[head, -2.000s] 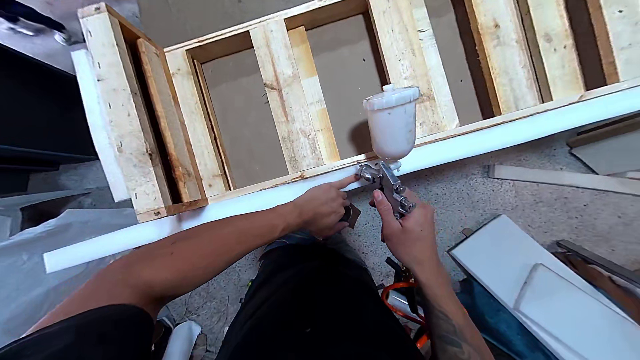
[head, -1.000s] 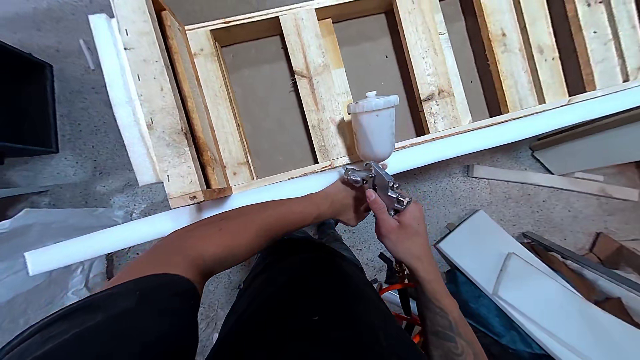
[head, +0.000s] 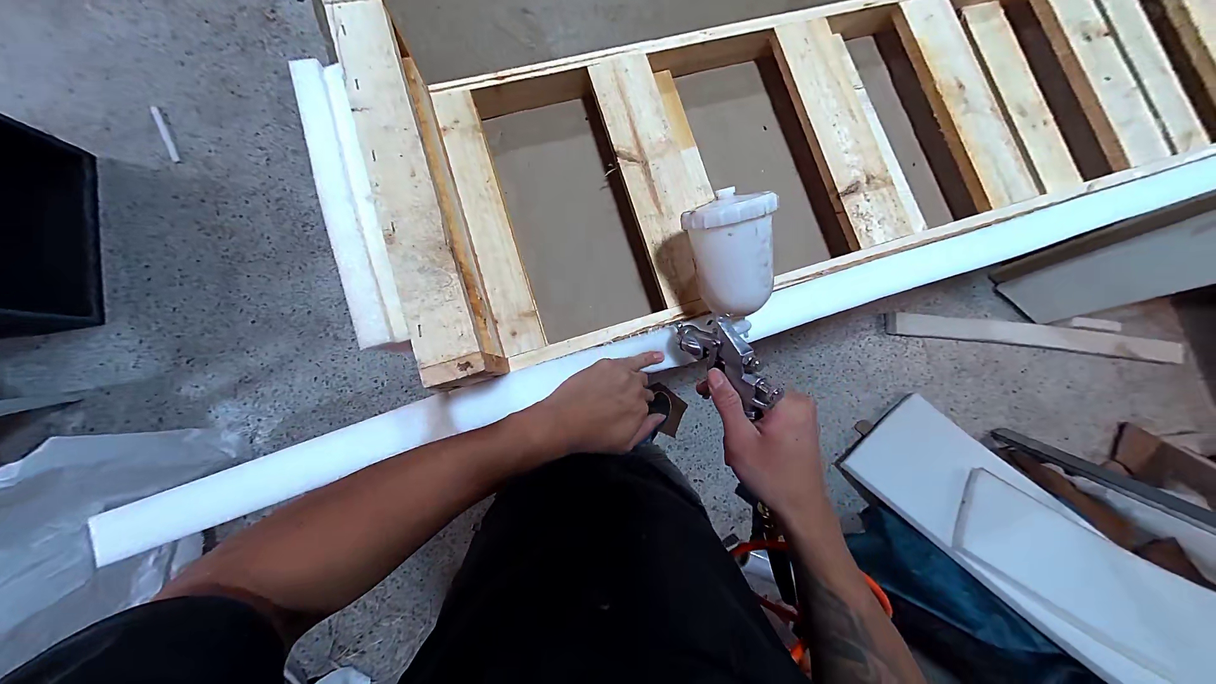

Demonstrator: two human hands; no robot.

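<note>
My right hand (head: 774, 442) grips the handle of a metal spray gun (head: 727, 356) that carries a white plastic cup (head: 731, 256) with a lid on top. The gun's nozzle points left, close above a long white foam strip (head: 313, 461). This strip runs along the near edge of a wooden slatted frame (head: 655, 180). Beside the nozzle, my left hand (head: 608, 404) rests at the strip with its index finger stretched out along it; its other fingers are partly hidden. A second white foam piece (head: 347, 209) lies along the frame's left end.
A black bin (head: 47, 228) stands at the far left, with plastic sheeting (head: 104, 513) below it. White panels (head: 1026, 532), a wooden strip (head: 1035, 337) and scraps lie on the floor at the right. An orange hose (head: 879, 594) passes by my right forearm.
The spray gun stays in my right hand beside my left hand throughout. My view has shifted, showing more floor at the left.
</note>
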